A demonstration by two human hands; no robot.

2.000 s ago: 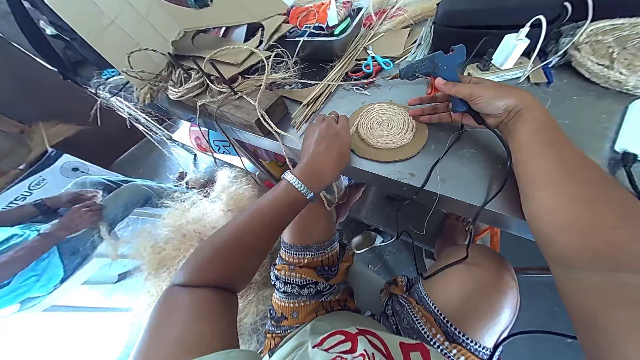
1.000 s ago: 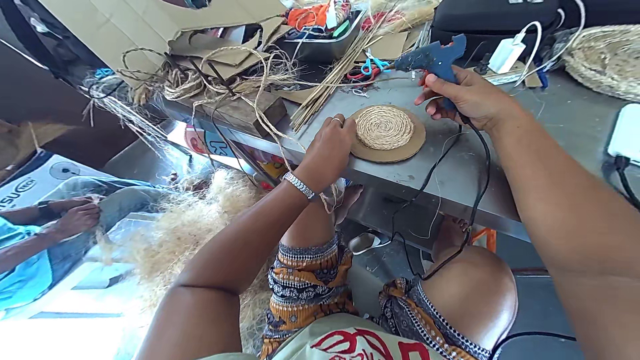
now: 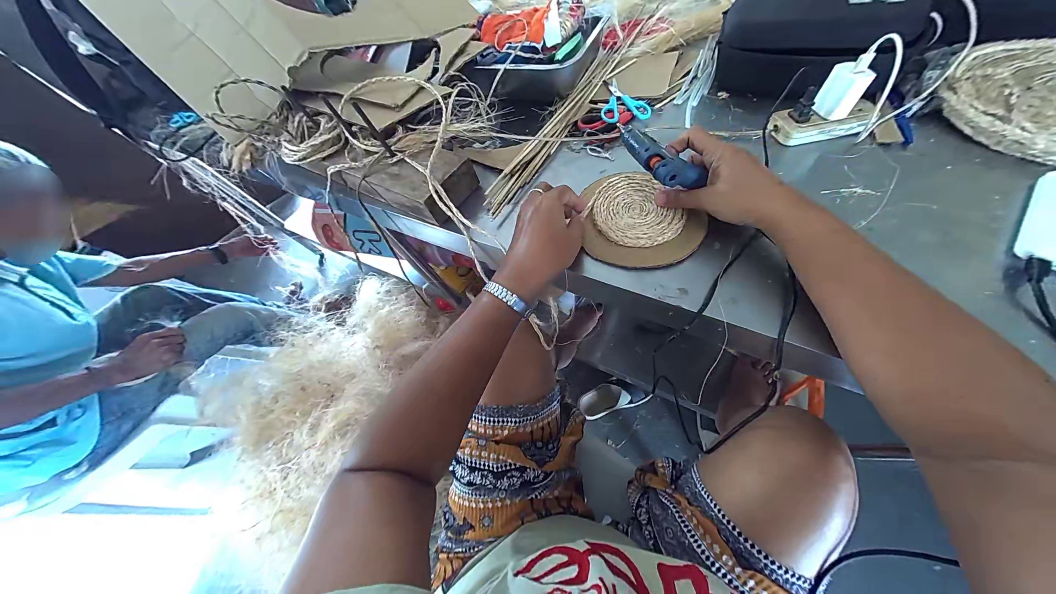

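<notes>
A coil of braided natural-fibre cord (image 3: 634,211) lies on a round cardboard disc (image 3: 652,257) near the table's edge. At the disc's left rim my left hand (image 3: 546,231) pinches the fibre cord, whose loose length (image 3: 441,186) runs back over a wooden block. My right hand (image 3: 722,177) is closed around a blue hot glue gun (image 3: 660,161), held low above the coil's upper right, with its nozzle toward the scissors. The gun's black cable hangs down past the table edge.
Blue-handled scissors (image 3: 624,107), thin stalks (image 3: 549,136) and a wooden block (image 3: 437,186) lie around the disc. A power strip (image 3: 825,124) and a woven fibre piece (image 3: 1011,99) are at right. Loose fibre (image 3: 330,412) is heaped at left, beside another person (image 3: 49,330).
My right hand has brought the glue gun down and left, from beyond the disc to just above the coil. My left hand stays at the disc's left rim. The other person shows more fully.
</notes>
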